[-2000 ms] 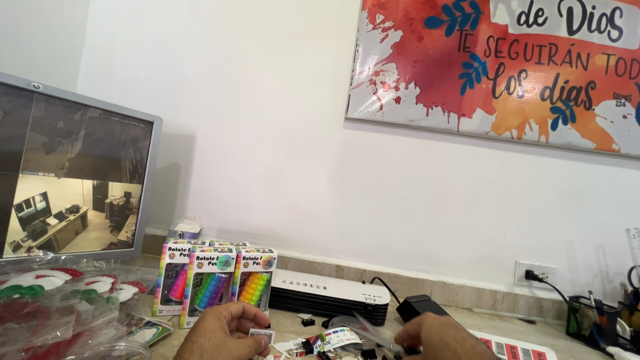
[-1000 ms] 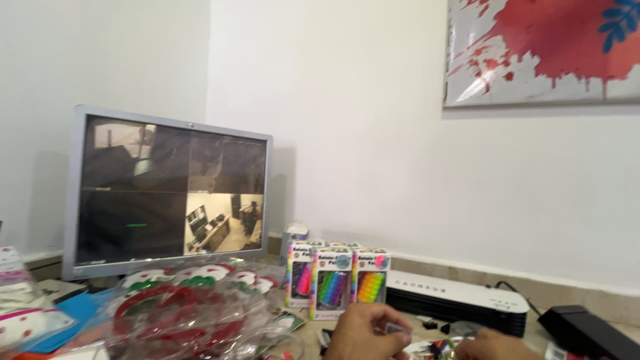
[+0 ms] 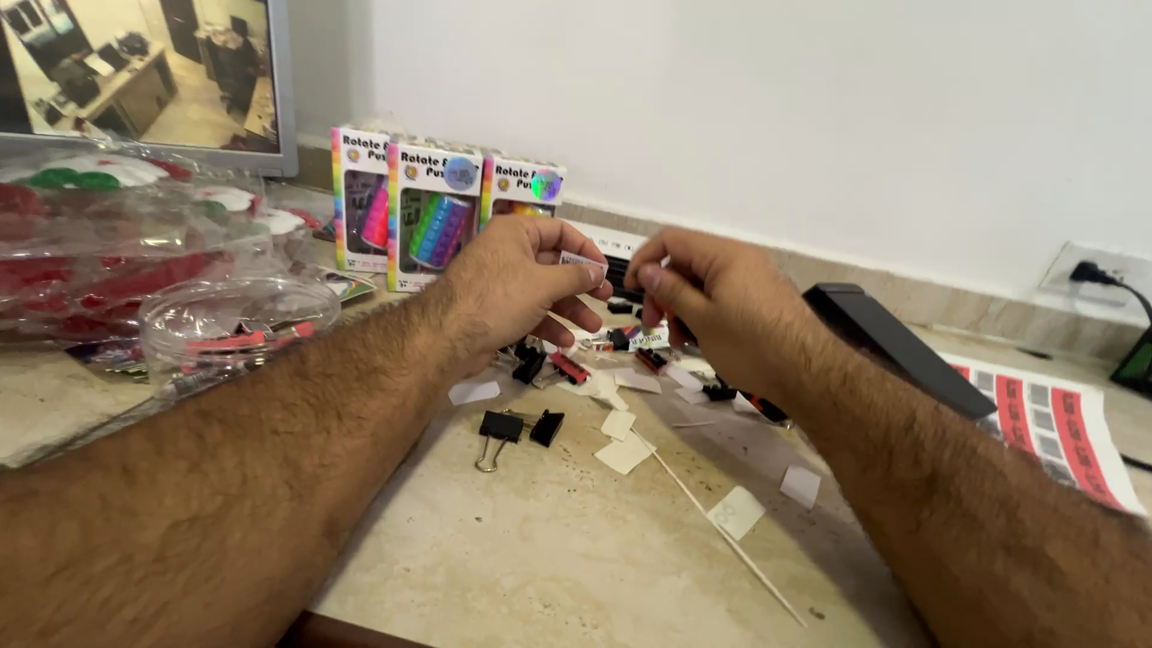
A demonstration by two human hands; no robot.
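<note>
Between its thumb and fingers, my left hand (image 3: pixel 531 279) pinches a small white printed label (image 3: pixel 583 265). Just to its right is my right hand (image 3: pixel 697 288), fingers curled and thumb near the fingertips; whether something small is between them cannot be told. Under and behind the hands lie several binder clips, black and red, such as a red one (image 3: pixel 569 367). Nearer to me are two black binder clips, one (image 3: pixel 500 427) with its wire handle folded out. Small paper pieces (image 3: pixel 625 453) and a thin white strip (image 3: pixel 720 531) lie on the stone-look counter.
Boxed rotating puzzles (image 3: pixel 436 216) stand behind my left hand. At left are a clear round plastic container (image 3: pixel 238 315), plastic-wrapped red items (image 3: pixel 117 270) and a monitor (image 3: pixel 286 99). A black elongated device (image 3: pixel 900 346) and a red-and-white label sheet (image 3: pixel 1071 432) lie at right.
The view has swung down toward the counter. Two seconds ago my right hand was beside a blurred, thin metallic-looking object, which is not visible in it now.
</note>
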